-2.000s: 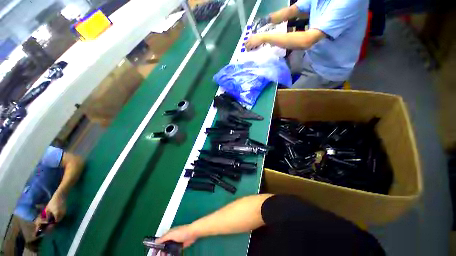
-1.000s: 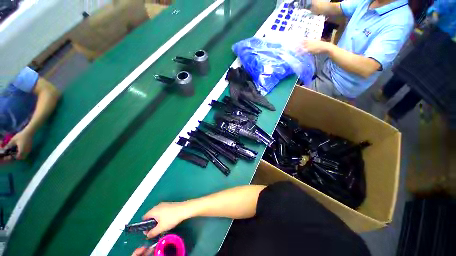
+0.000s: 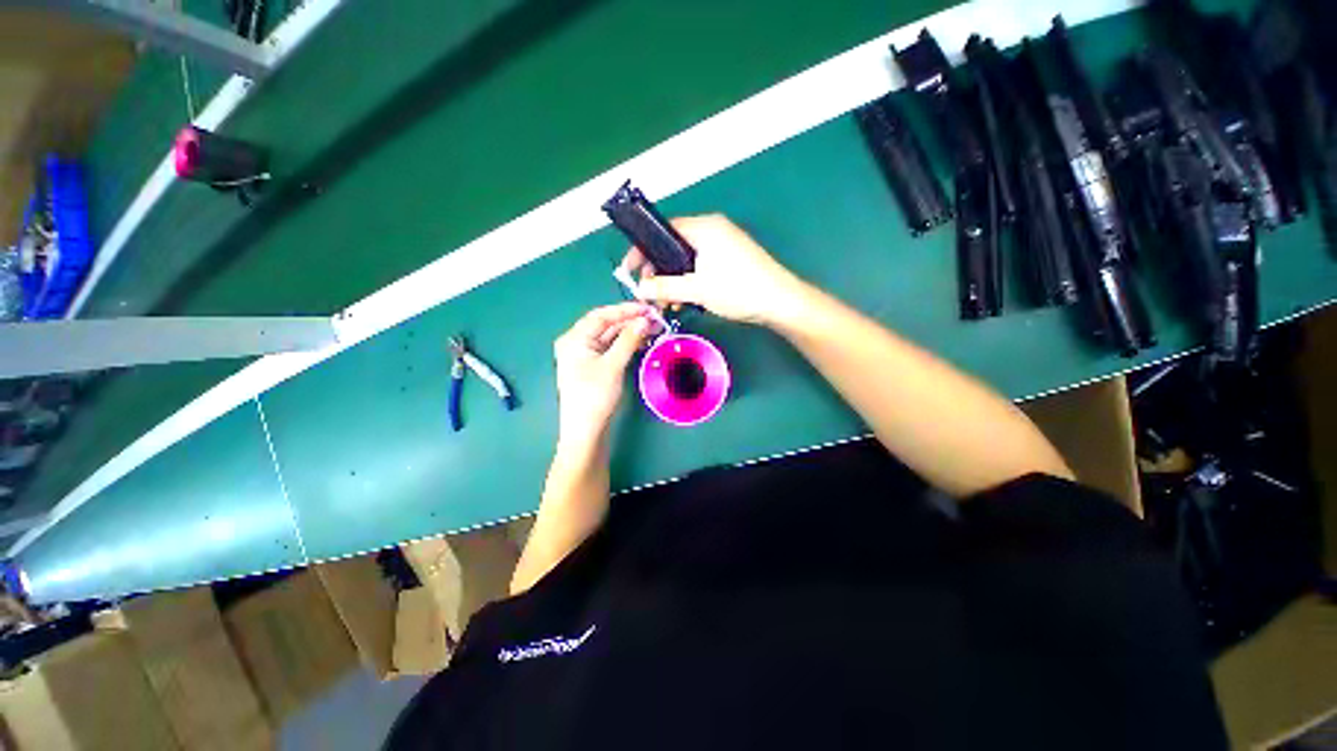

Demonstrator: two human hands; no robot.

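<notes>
A black handle shell (image 3: 647, 228) is held in my right hand (image 3: 727, 270), pointing up and left over the bench. My left hand (image 3: 593, 352) is just to its left, fingertips pinched on the thin pale wires (image 3: 641, 305) at the neck of the dryer head. The dryer head (image 3: 707, 404) has a bright pink round face with a dark centre hole and sits just below both hands. The exact grip on the wires is too small to tell.
Side cutters (image 3: 481, 380) lie open on the green bench (image 3: 367, 455) at left. Black shells (image 3: 1038, 191) are piled at right. A white rail (image 3: 484, 260) borders the belt, where a pink-ended unit (image 3: 220, 157) lies. A carton (image 3: 1097, 426) stands below right.
The view has swung left and down. The handle shell has come to the pink dryer head, and both hands are now together at its neck. The cutters and a pink-ended unit have come into view.
</notes>
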